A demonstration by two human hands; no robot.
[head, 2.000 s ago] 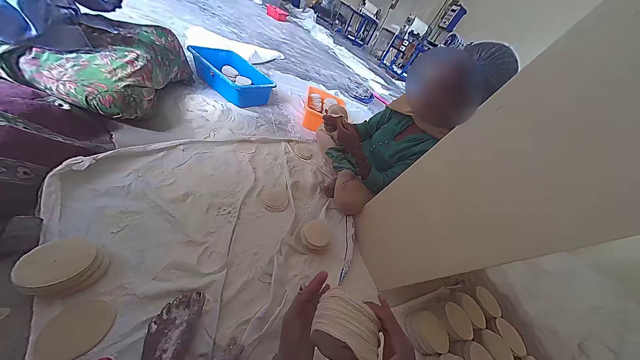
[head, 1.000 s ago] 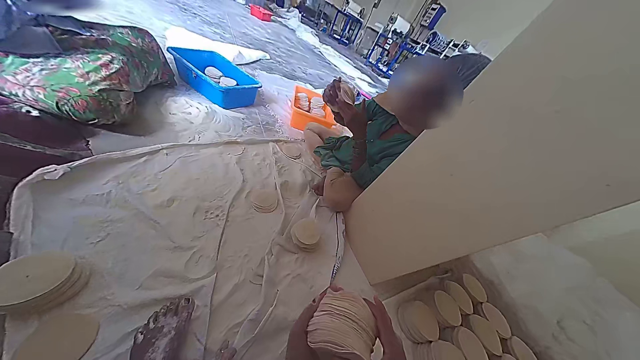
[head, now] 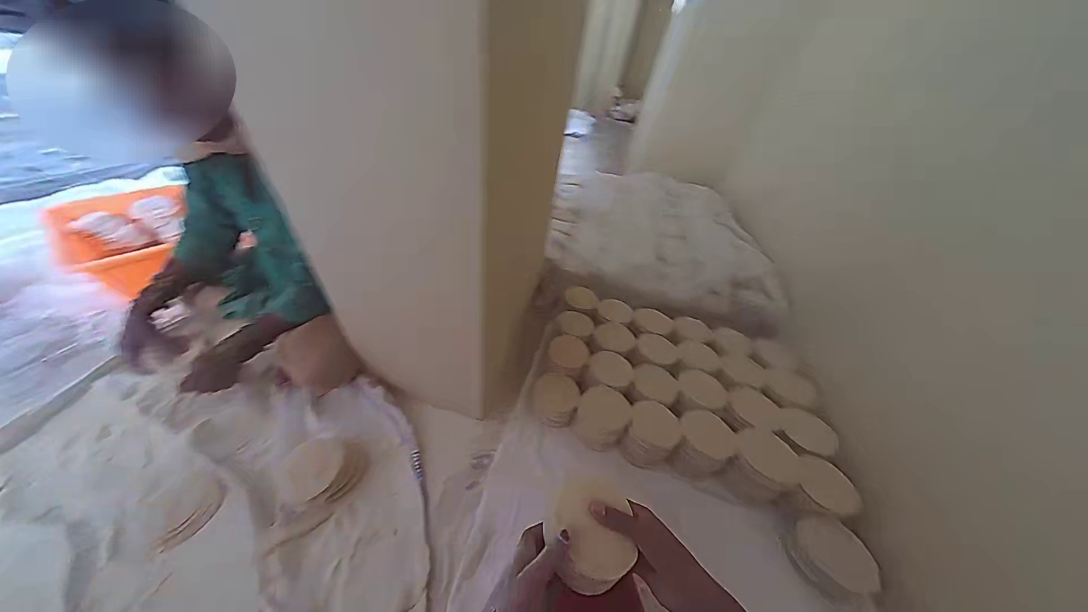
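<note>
Between my two hands is a stack of thin, round, pale dough discs (head: 593, 535), near the bottom centre. My left hand (head: 534, 568) grips its left side, and my right hand (head: 659, 544) holds its right side with the thumb over the top disc. Just beyond, rows of similar disc stacks (head: 654, 425) stand close together on a pale cloth (head: 680, 518). One stack (head: 837, 552) sits at the near right end of the rows. On the floured cloth to the left lie a stack of discs (head: 319, 467) and another low stack (head: 189, 514).
A pale pillar (head: 408, 212) rises between the two cloths, and a wall (head: 935, 255) runs along the right. At the left a co-worker in green (head: 255, 229) reaches down over the floured cloth, beside an orange crate (head: 127, 268) of discs. A whitish heap (head: 663, 229) lies behind the rows.
The view has swung right, onto the rows of stacks. The stack is still between my hands. The co-worker's hands, raised with discs before, are now down at the cloth.
</note>
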